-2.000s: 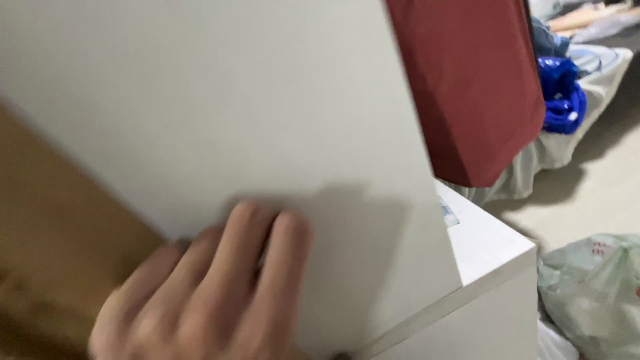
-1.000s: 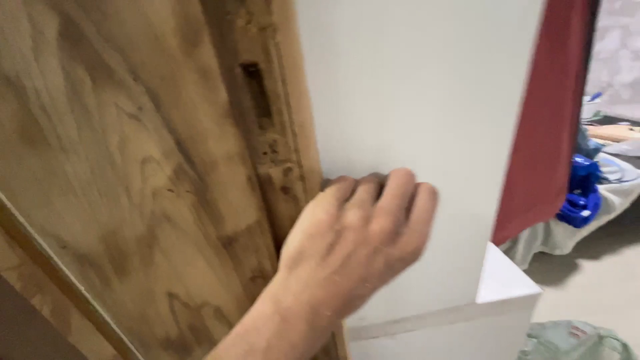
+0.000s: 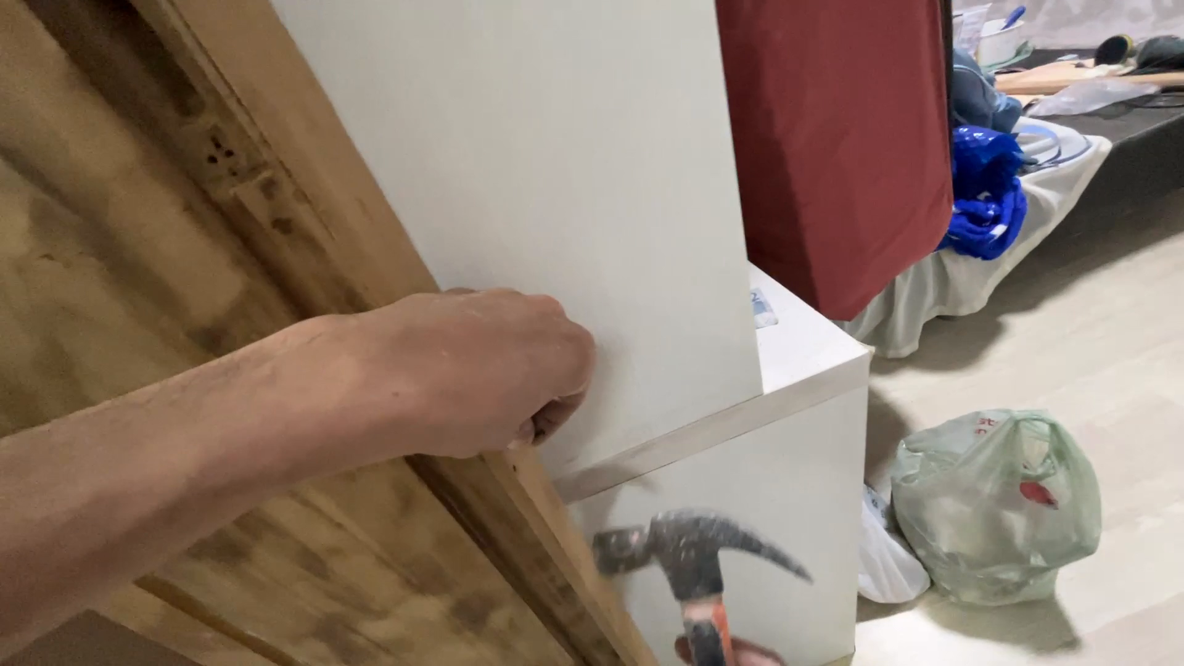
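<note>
My left hand (image 3: 481, 370) reaches in from the left, fingers curled down over the edge of a wooden door or panel (image 3: 351, 240); a small thing may be pinched between thumb and fingers, but it is too hidden to tell. At the bottom, my right hand (image 3: 740, 655) is mostly out of view, closed around the orange and black handle of a claw hammer (image 3: 689, 555). The hammer's head is upright, its striking face towards the wood's edge and its claw pointing right. Behind both hands stands a white cabinet (image 3: 555, 166).
A red fabric case (image 3: 832, 148) stands behind the cabinet. On the floor at right sit a tied green plastic bag (image 3: 999, 509) and a white bag (image 3: 888, 555). Farther back, a blue plastic bag (image 3: 985, 194) lies on white cloth (image 3: 1054, 213), beside a dark platform (image 3: 1128, 148) with mixed items.
The claw hammer, in my right hand, has come into view at the bottom. My left hand's fingers, spread over the edge a second ago, are now curled down.
</note>
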